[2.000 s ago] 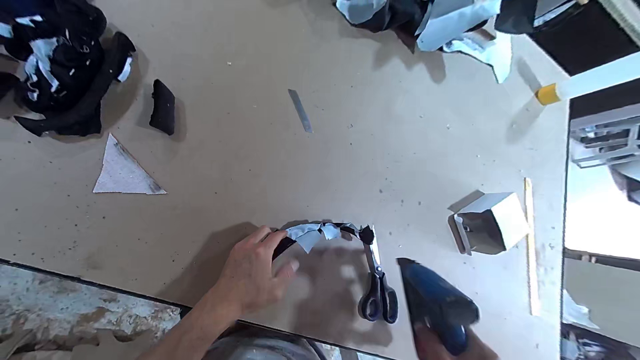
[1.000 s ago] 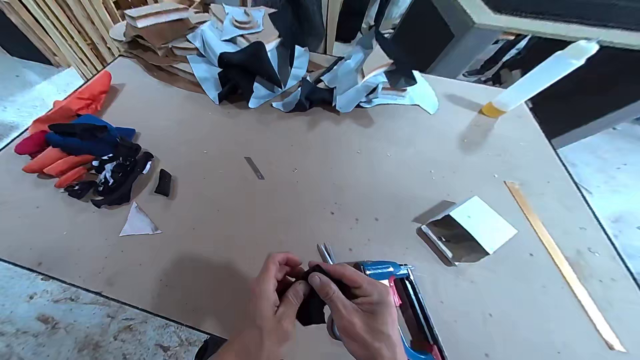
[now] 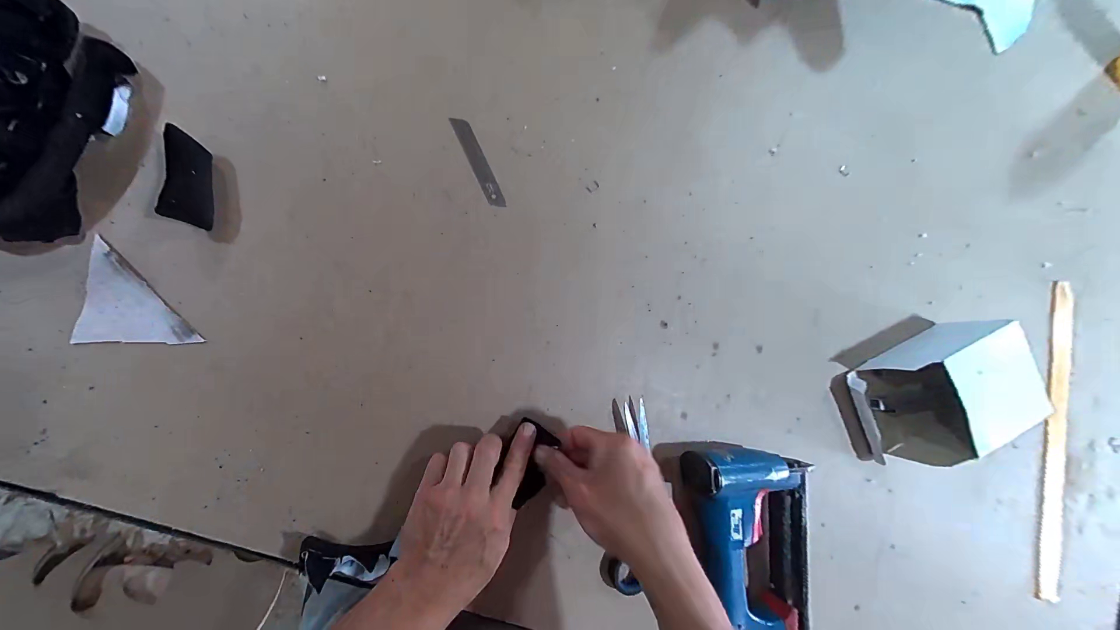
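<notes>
A small black piece [image 3: 530, 477], which looks like fabric, lies on the table under my left hand [image 3: 468, 507]; the fingers press on its left side and top. My right hand [image 3: 604, 477] pinches the right edge of the same piece between thumb and fingers. Partly hidden behind my right wrist are scissors [image 3: 632, 424], blades pointing away from me. Just right of them lies a blue staple gun [image 3: 744, 525], touched by neither hand. Black and light fabric [image 3: 350, 560] hangs at the table's near edge beside my left forearm.
An open white cardboard box [image 3: 997, 394] lies beside a thin wooden strip [image 3: 1056, 437] at the right. A flat metal blade [image 3: 478, 163] rests farther back. At the left are a black pad [image 3: 186, 178], a whitish triangular scrap [image 3: 131, 302] and a dark fabric pile [image 3: 44, 131].
Two seconds ago my right hand held the staple gun; it now lies on the table. The strip with pale fabric has left my left hand, and both hands are on the small black piece.
</notes>
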